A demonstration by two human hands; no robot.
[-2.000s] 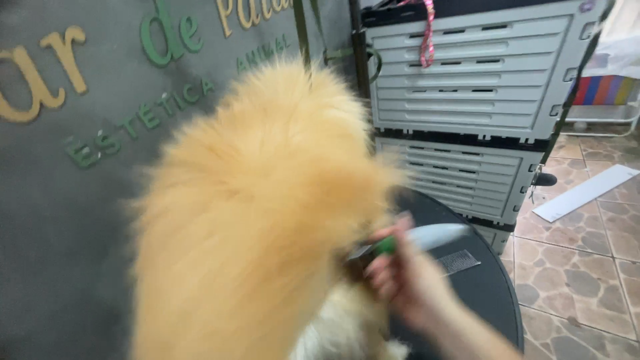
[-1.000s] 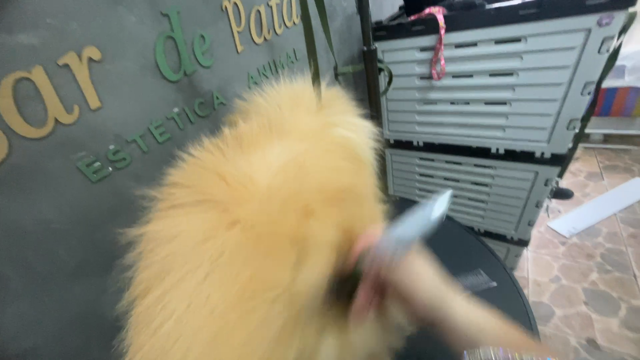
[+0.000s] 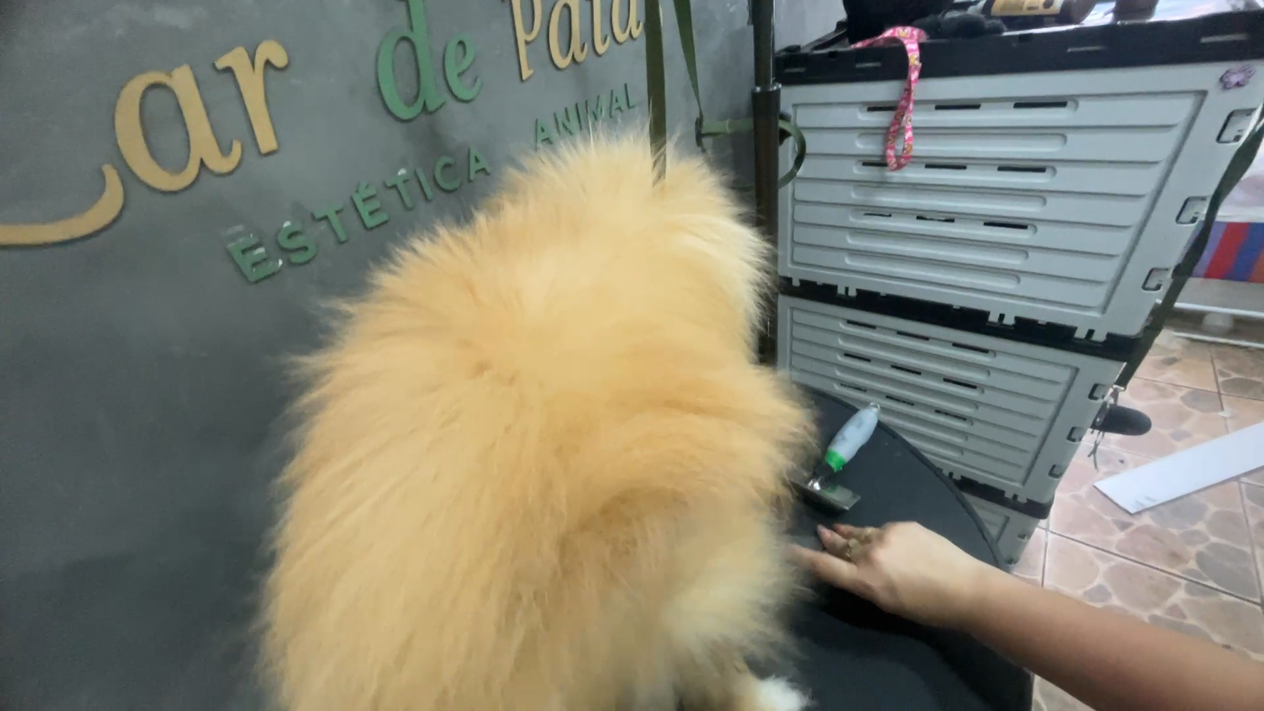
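Observation:
A fluffy orange-cream dog [image 3: 533, 395] stands on a round black grooming table [image 3: 908, 494], its back toward me and its head hidden by fur. A green strap [image 3: 656, 89] runs down to its neck area. My right hand [image 3: 884, 568] is low at the dog's right side, palm down, with a ring and bent fingers whose tips meet the fur edge; whether something thin is between them cannot be seen. Just beyond it, a slicker brush [image 3: 844, 454] with a grey and green handle lies on the table, its head near the fur. My left hand is out of view.
Stacked grey plastic crates [image 3: 987, 197] stand behind the table, a pink patterned strap [image 3: 903, 99] hanging over the top one. A black post [image 3: 765, 178] rises beside the dog. The grey wall [image 3: 118, 395] with raised lettering is at left; a white board [image 3: 1185, 464] lies on the tiled floor.
The slicker brush was in my right hand and now lies on the table, let go. My hand has moved lower, beside the dog's flank. The flat metal-looking piece on the table is no longer seen.

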